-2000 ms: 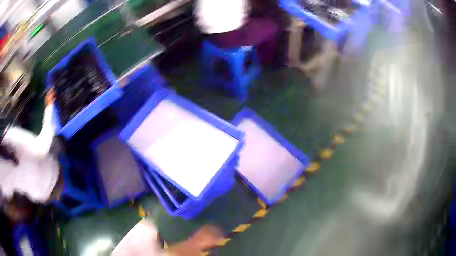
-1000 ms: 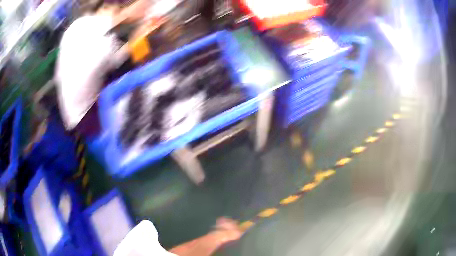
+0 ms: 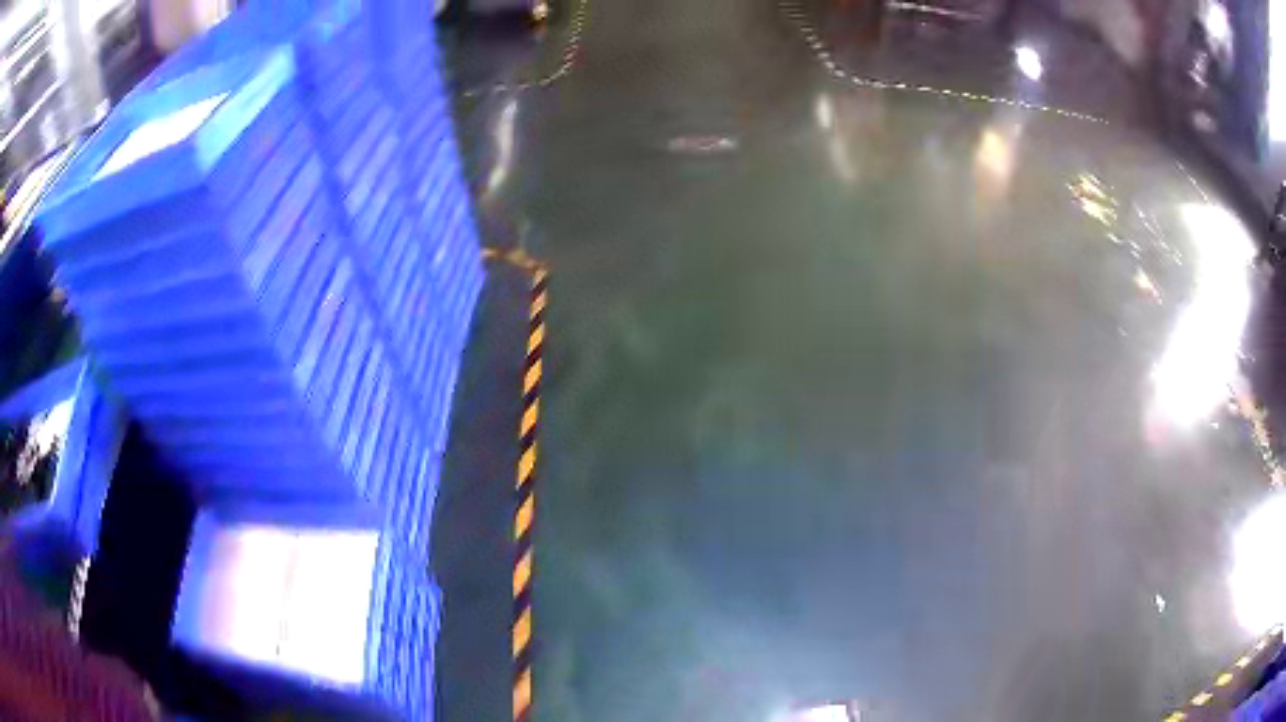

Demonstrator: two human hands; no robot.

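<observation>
Tall stacks of blue plastic bins (image 3: 296,282) stand at the left, nearest in front of me. A lower stack with a white-lined top bin (image 3: 289,600) stands at the lower left. My left hand and my right hand are not clearly in view. A small bright white patch with a dark edge (image 3: 822,714) is cut off by the bottom edge; I cannot tell what it is.
Yellow-black marking tape (image 3: 528,480) runs along the green floor (image 3: 790,395) beside the stacks. A blurred reddish striped shape (image 3: 64,642) is at the lower left edge. More tape and a blue edge show at the lower right corner.
The view has swung from the bench bins and seated person to the bin stacks and floor aisle. The forearm and hand seen at the bottom are out of view.
</observation>
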